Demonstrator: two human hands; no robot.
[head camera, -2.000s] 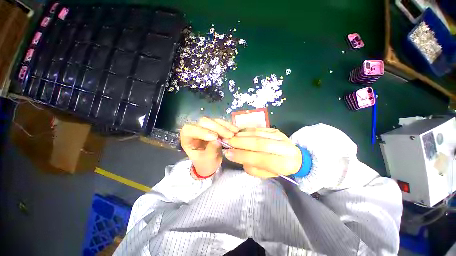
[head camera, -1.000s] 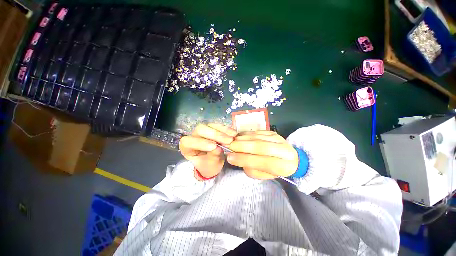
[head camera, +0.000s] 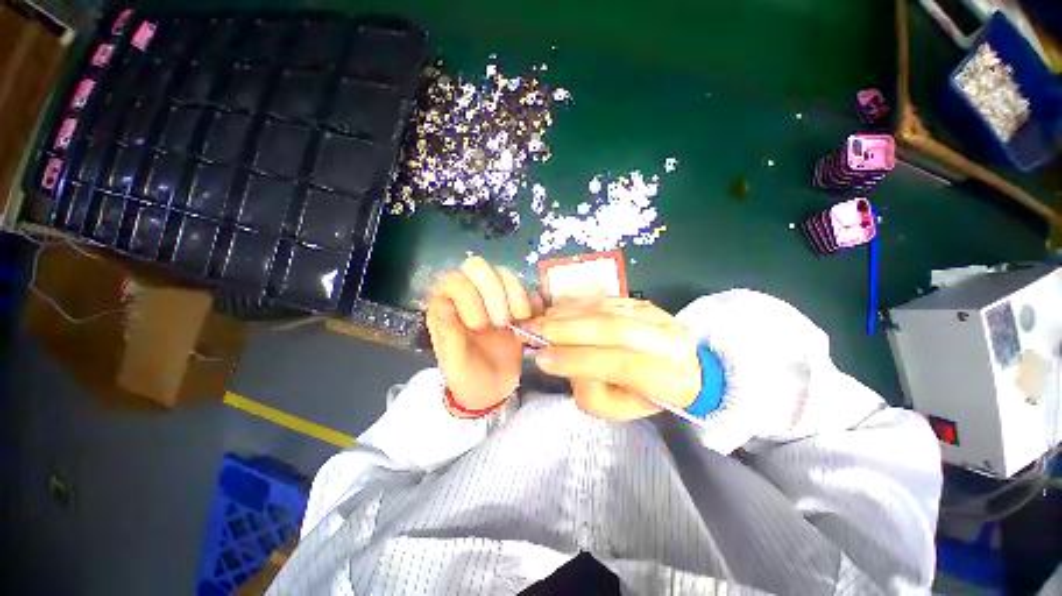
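Observation:
My right hand (head camera: 623, 353) is closed around a thin, pale tweezer-like tool (head camera: 668, 406), whose rear end sticks out by the blue wrist band. My left hand (head camera: 472, 340), with a red string at the wrist, is just left of it, fingers bent upward. A small pinkish-white thing (head camera: 528, 335) shows between the fingertips of both hands, mostly covered; I cannot tell what it is. Just beyond the hands lies a square fixture (head camera: 585, 278) with an orange-red border. Small white parts (head camera: 606, 217) lie behind it, and a larger speckled pile (head camera: 478, 146) is to their left.
Black blister trays (head camera: 233, 151) at left hold a few pink housings (head camera: 143, 35). At right are two housing stacks (head camera: 852, 226), a single housing (head camera: 871, 106), a blue stick (head camera: 872, 285), a blue parts bin (head camera: 992, 93) and a white-grey box (head camera: 972, 373). A blue crate (head camera: 245, 524) is below.
My left hand's fingers have lifted and opened somewhat beside the right hand, which has hardly moved. The single housing at the upper right has shifted right.

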